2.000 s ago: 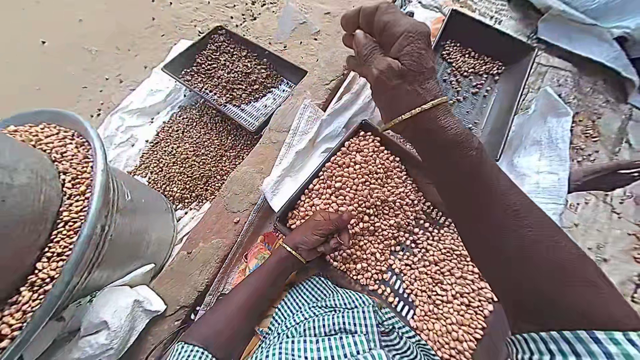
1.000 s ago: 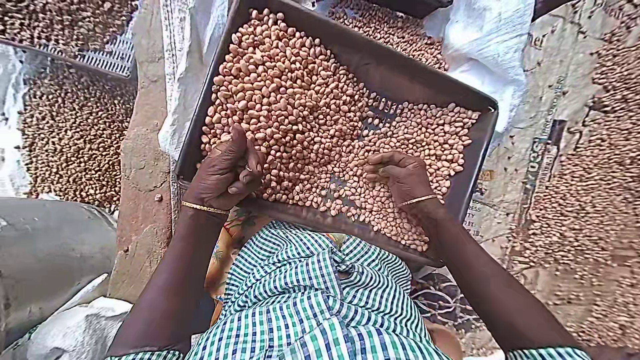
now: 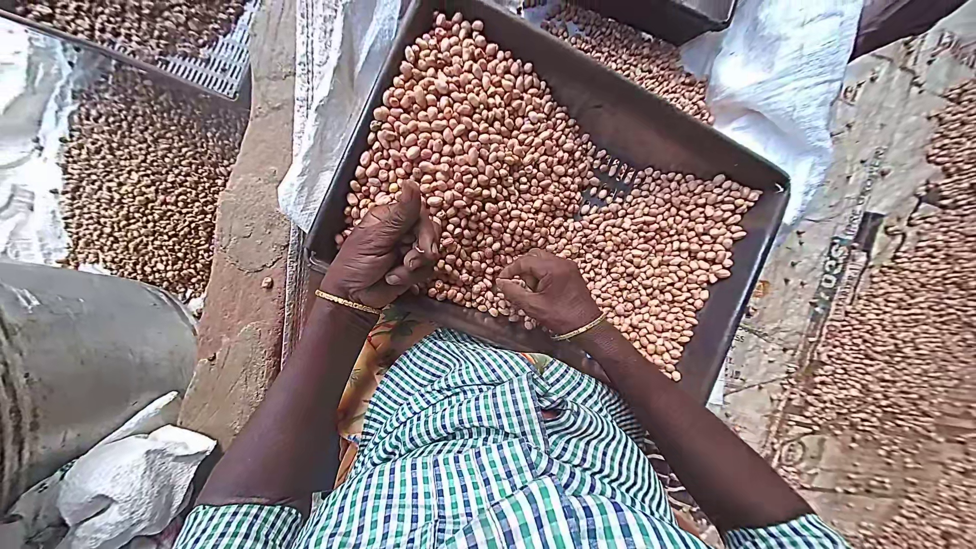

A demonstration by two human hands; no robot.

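Observation:
A dark rectangular tray (image 3: 656, 126) with a slotted bottom lies across my lap, heaped with pinkish-brown nuts or beans (image 3: 473, 137). Over its near left corner is my left hand (image 3: 393, 248), palm turned inward and fingers curled; whether small nuts lie in it is not clear. My right hand (image 3: 550, 293) rests low on the heap near the tray's near edge, its fingers bent and their tips partly hidden, so I cannot tell if it pinches a nut. Each wrist wears a thin gold-coloured bangle.
At the upper left, a slotted tray (image 3: 206, 72) holds darker pieces, above a pile of small brown nuts (image 3: 152, 183). A metal vessel (image 3: 91, 351) stands at the left by a white sack (image 3: 137, 484). More nuts (image 3: 892, 351) spread over printed sacking at the right; another tray (image 3: 686, 11) is beyond.
The view has swung downward and to the right since two seconds ago. My right hand, raised high then, is down at the heap. Over the last second it has moved left, closer to my left hand.

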